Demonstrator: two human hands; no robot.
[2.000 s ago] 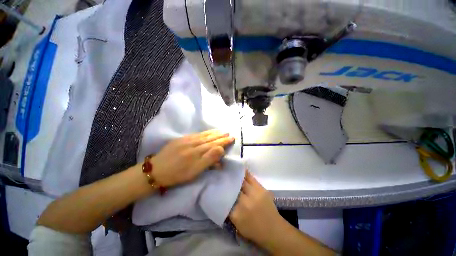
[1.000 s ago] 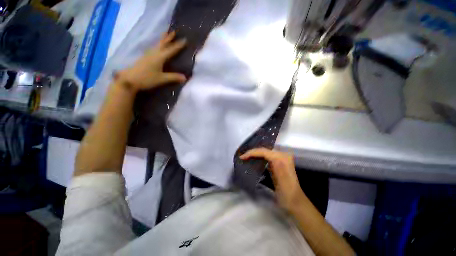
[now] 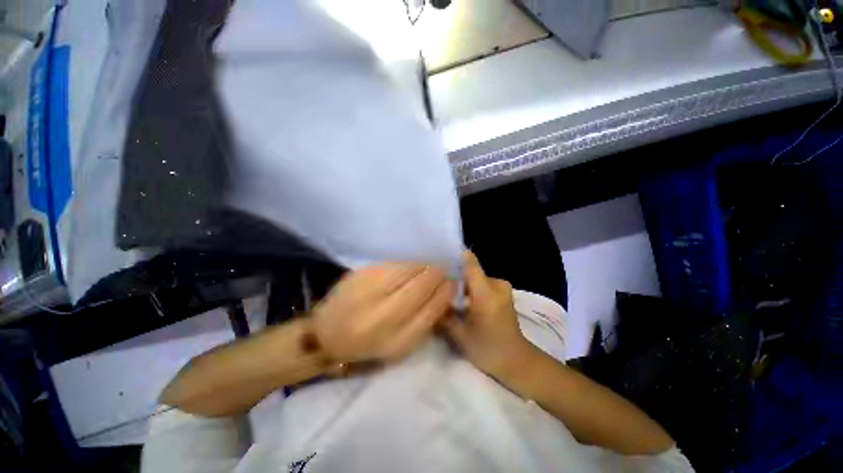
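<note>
A garment panel with a pale grey-white side (image 3: 323, 139) hangs from the machine bed over the table's front edge. A dark textured panel part (image 3: 176, 139) lies left of it. My left hand (image 3: 384, 314) and my right hand (image 3: 485, 319) meet at the panel's lower right corner, above my lap, and pinch its edge between the fingers. The left hand is slightly blurred. The needle area is at the top edge of the view and mostly cut off.
A grey fin-shaped piece (image 3: 575, 23) lies on the bed. Yellow-handled scissors (image 3: 778, 39) are at the upper right. The scale strip (image 3: 592, 134) runs along the table front. A blue basket (image 3: 689, 249) with dark pieces stands at the right.
My left hand has moved from the dark panel at the left down to the panel's corner, beside my right hand. The panel's edge is drawn straighter toward my lap. The view has tilted downward.
</note>
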